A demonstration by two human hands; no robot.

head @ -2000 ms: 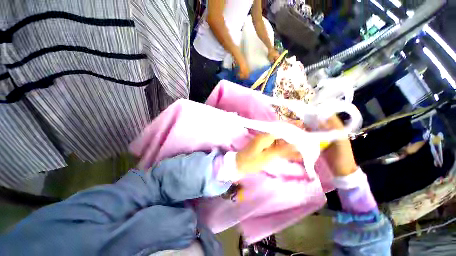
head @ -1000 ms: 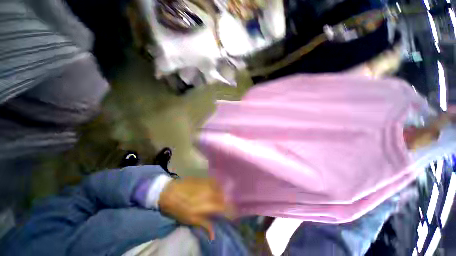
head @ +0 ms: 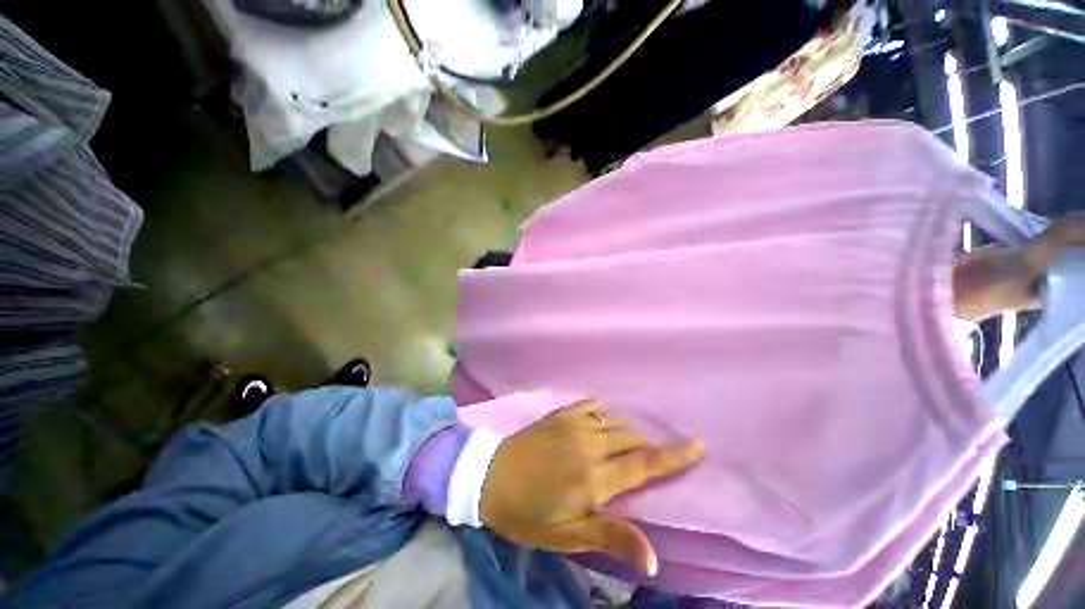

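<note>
A plain pink top [head: 761, 321] hangs on a white hanger [head: 1033, 357], its neckline towards the right and its hem towards the left. My left hand [head: 583, 482] lies on the lower part of the top with its back up, fingers extended and thumb apart, gripping nothing. My right hand [head: 1017, 276] is at the neck opening, around the top of the hanger, and is partly cut off by the right edge. The hanger hides some of its fingers. No print shows on the visible side of the top.
Dark striped garments [head: 60, 226] hang at the left. White cloth [head: 345, 95] lies at the top behind a curved yellowish bar [head: 512, 119]. Black garments [head: 684, 71] and a floral garment [head: 797, 77] are beyond the top. Dark shoes [head: 253, 393] show on the greenish floor.
Over the last second my left hand has moved right from the hem edge onto the fabric. The top now hangs more spread out. Two seconds ago both hands were at the hanger.
</note>
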